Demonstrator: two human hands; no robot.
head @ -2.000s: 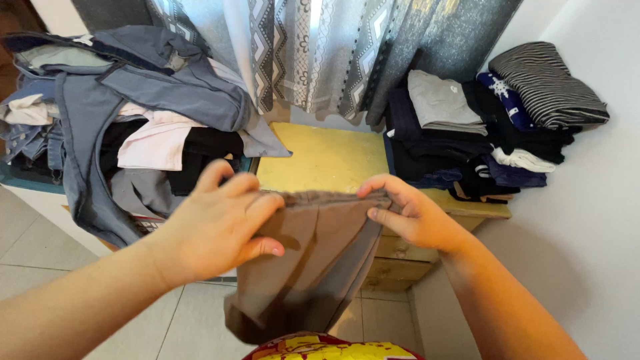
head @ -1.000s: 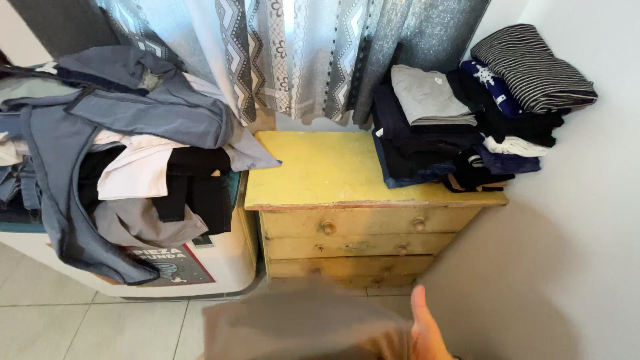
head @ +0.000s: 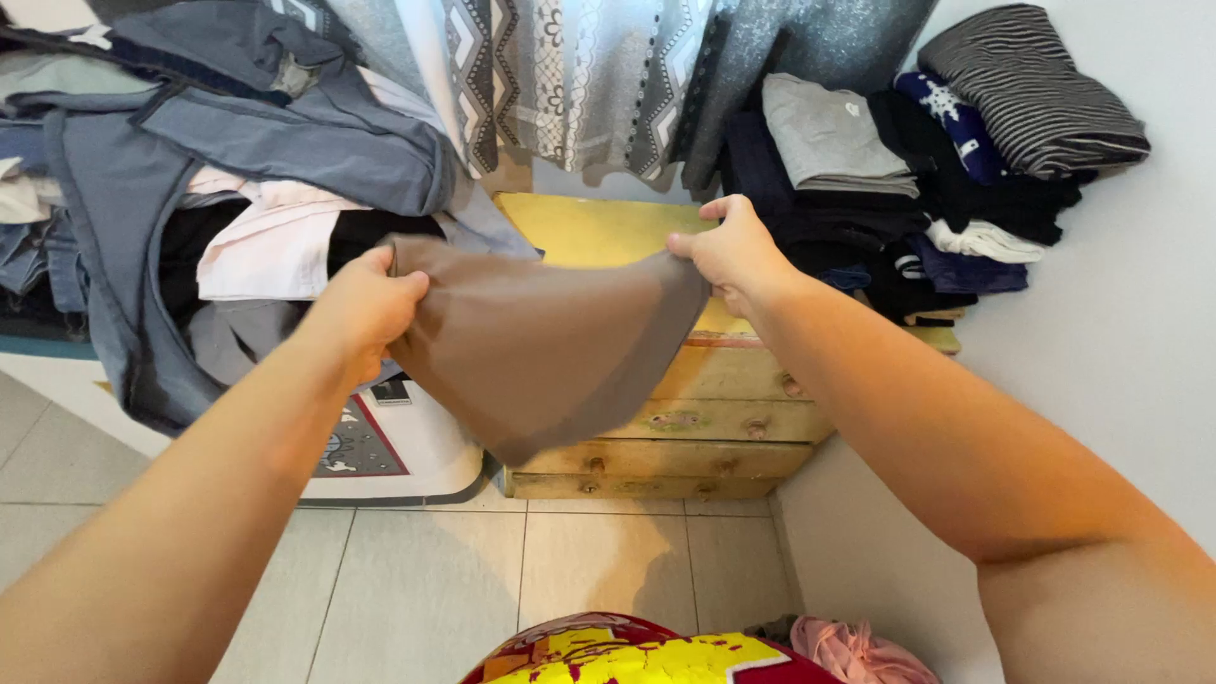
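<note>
A brown-grey cloth garment (head: 546,342) hangs stretched between my two hands, slightly blurred, in front of a yellow wooden chest of drawers (head: 608,228). My left hand (head: 366,304) pinches its upper left corner between thumb and fingers, close to the heap of clothes. At the upper right corner, my right hand (head: 727,249) grips the cloth, near the folded stack. The garment's lower edge hangs free over the drawer fronts.
Blue-grey garments (head: 304,142) and a pale pink cloth (head: 271,247) lie heaped on a white appliance (head: 432,446) at left. Folded clothes, including a grey garment (head: 831,133) and a striped one (head: 1035,95), stand at right. A patterned curtain (head: 560,76) hangs behind. Pink cloth (head: 855,651) lies low right.
One second ago the garment was low at the bottom of the view; it is now raised and spread before the chest. My left hand, hidden then, is visible holding its corner.
</note>
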